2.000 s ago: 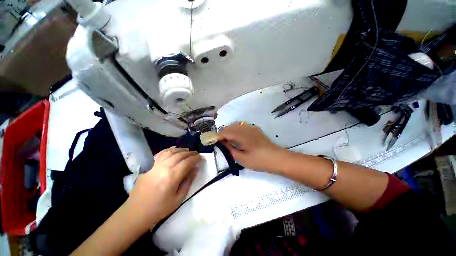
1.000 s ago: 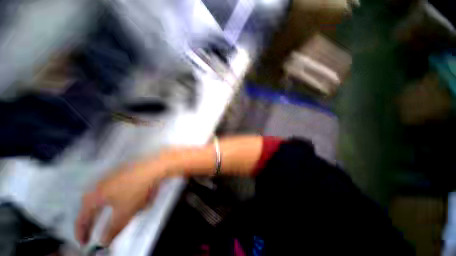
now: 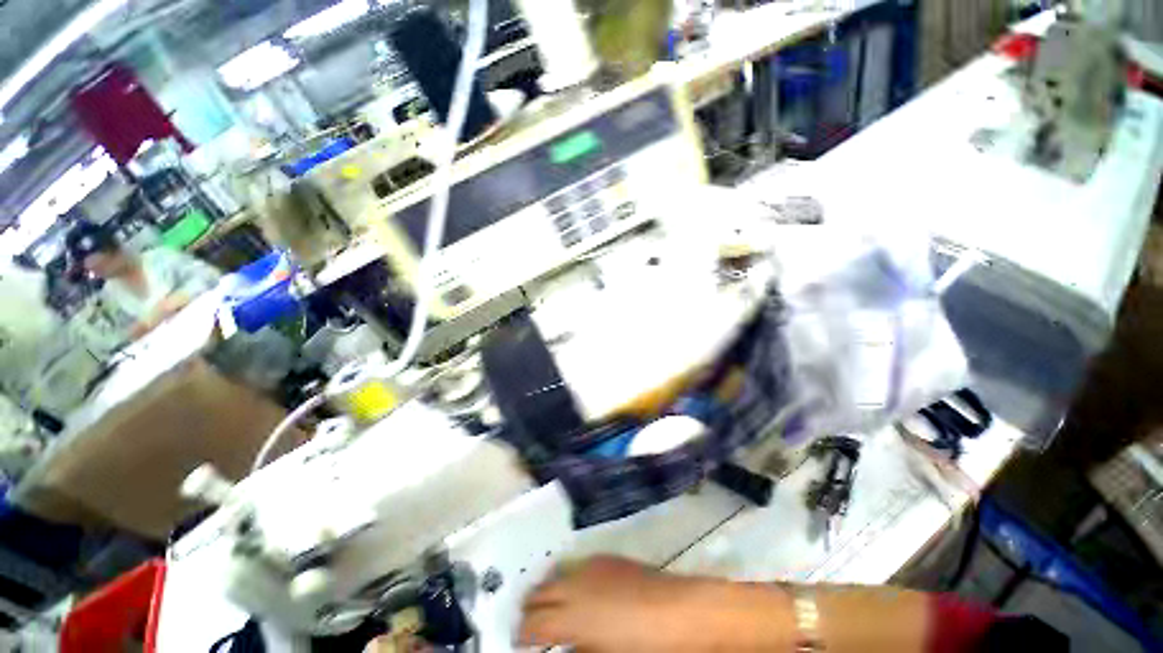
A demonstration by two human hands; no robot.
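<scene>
My right hand [image 3: 593, 610] lies over the white machine bed at the bottom edge, back of the hand up. Its fingertips are blurred and partly cut off, so any hold is hidden. A small skin-toned patch at the bottom edge, left of it, may be fingers of my left hand; it is too cut off to tell. The white sewing machine head [image 3: 383, 491] stands at lower left. Dark fabric [image 3: 444, 610] shows beside its needle area. The needle and foot cannot be made out.
A dark plaid pouch [image 3: 625, 478] hangs at the machine arm. Behind is a control panel [image 3: 548, 191]. Clear plastic wrapping [image 3: 867, 338] and dark small tools [image 3: 832, 478] lie at right. A red basket [image 3: 115, 612] is at lower left. A person [image 3: 147, 287] sits far left.
The view has swung from the work, past the right table edge, and up to the wider workshop. My right hand now shows at the bottom edge; my left hand is no longer clearly seen.
</scene>
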